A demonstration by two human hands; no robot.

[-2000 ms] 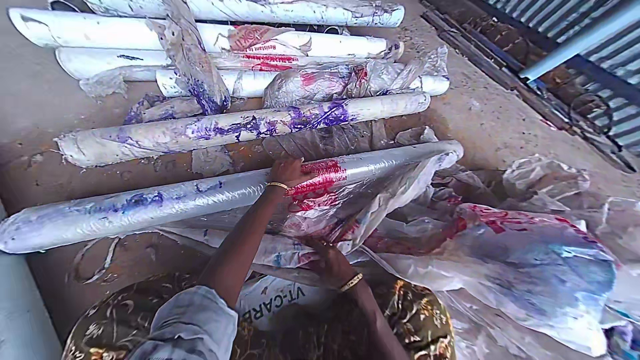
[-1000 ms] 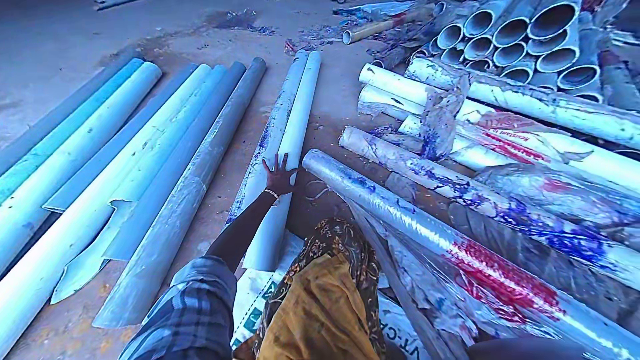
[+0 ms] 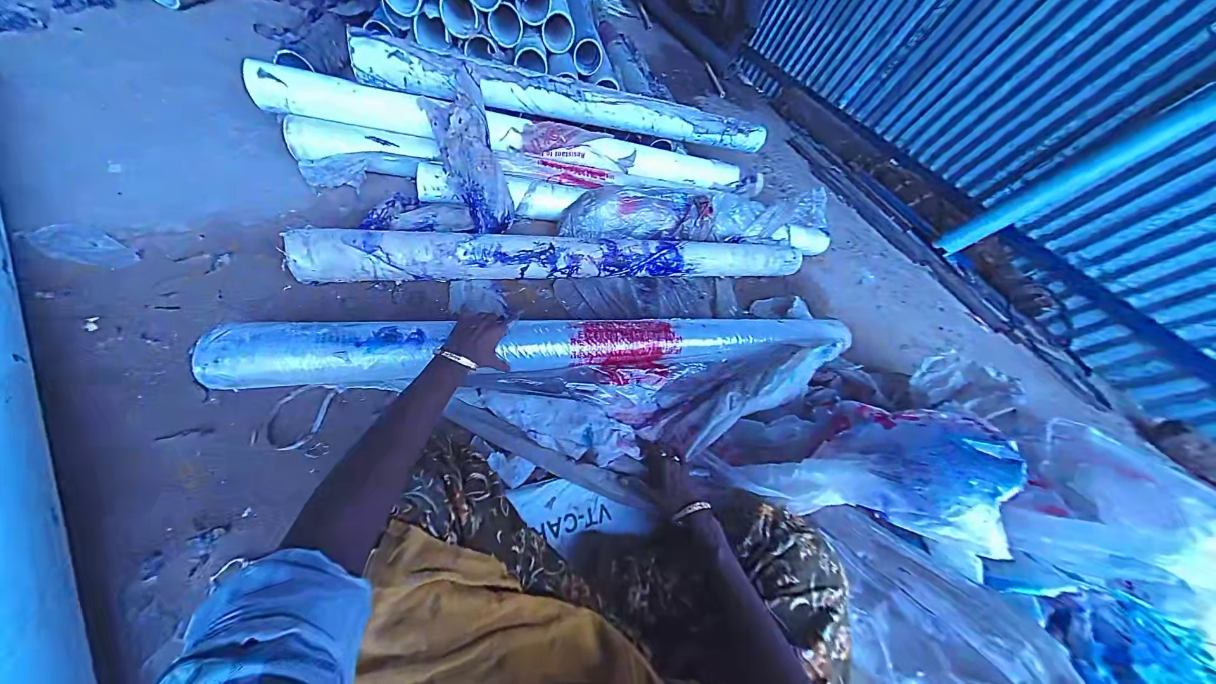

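Note:
Across the ground before me lies a long pale pipe [image 3: 380, 353] wrapped in clear plastic film, with red print and purple smears on it. My left hand [image 3: 480, 342] rests on top of this pipe, left of the red print, fingers bent over it. Nearer to me, my right hand [image 3: 668, 475] is at the loose plastic film [image 3: 750, 389] that trails off the pipe's right part; its fingers are dark and partly hidden, so whether they grip the film cannot be told. Beneath the hands lie crumpled film and a white sack [image 3: 579, 513] with printed letters.
Beyond lie a purple-stained wrapped pipe [image 3: 532, 256] and several white pipes [image 3: 380, 100], with a stack of open-ended pipes [image 3: 503, 27] behind. Crumpled plastic sheeting [image 3: 931, 475] spreads at the right. A corrugated metal wall [image 3: 1092, 171] stands upper right; a pale edge [image 3: 33, 475] runs along the left.
The view has swung right from the pipes on the left. My left hand has moved from those pipes onto the wrapped pipe, and my right hand is in view again.

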